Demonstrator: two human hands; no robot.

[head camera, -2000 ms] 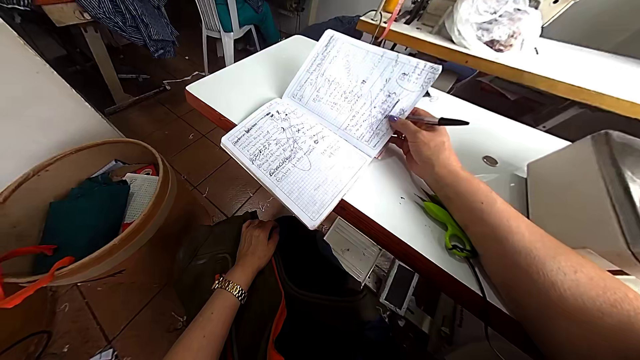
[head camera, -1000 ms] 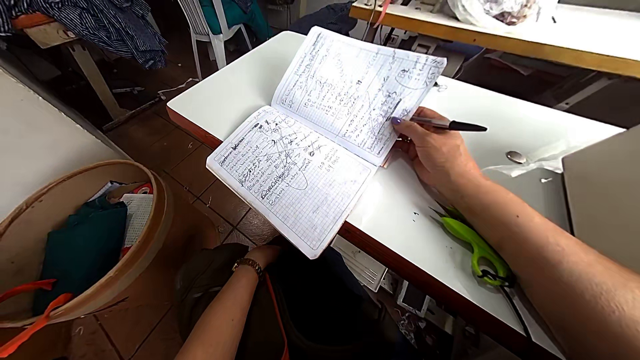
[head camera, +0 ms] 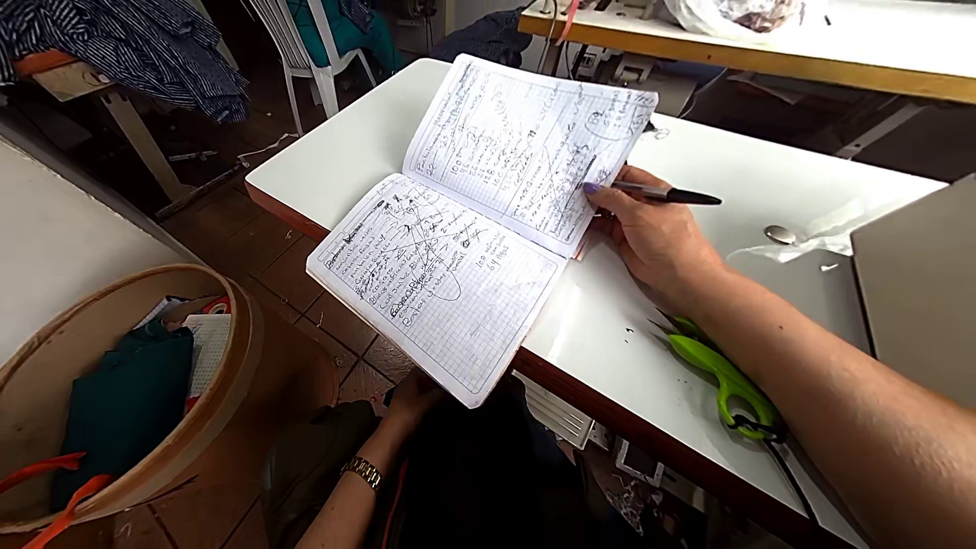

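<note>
My right hand (head camera: 659,236) grips the right edge of an open grid-paper notebook (head camera: 488,297) covered in handwriting, and a dark-capped pen (head camera: 667,193) lies between the same fingers, pointing right. The notebook is tilted above the corner of a white table. Below its lower edge, near my lap, is my left hand (head camera: 414,396), with a gold-coloured watch (head camera: 362,471) on the wrist; its fingers are in shadow and partly hidden. Green-handled scissors (head camera: 720,374) lie on the table beside my right forearm.
The white table (head camera: 328,160) has a reddish-brown edge. A metal disc (head camera: 779,234) and clear plastic lie near a grey box-like object (head camera: 923,290) at right. At left stands a round bin (head camera: 248,328) holding teal cloth (head camera: 130,396). Behind are a white chair (head camera: 324,72) and striped garments (head camera: 145,53).
My left hand, earlier visible on my lap, has moved beneath the notebook's lower edge. My right hand keeps its hold on the notebook and pen.
</note>
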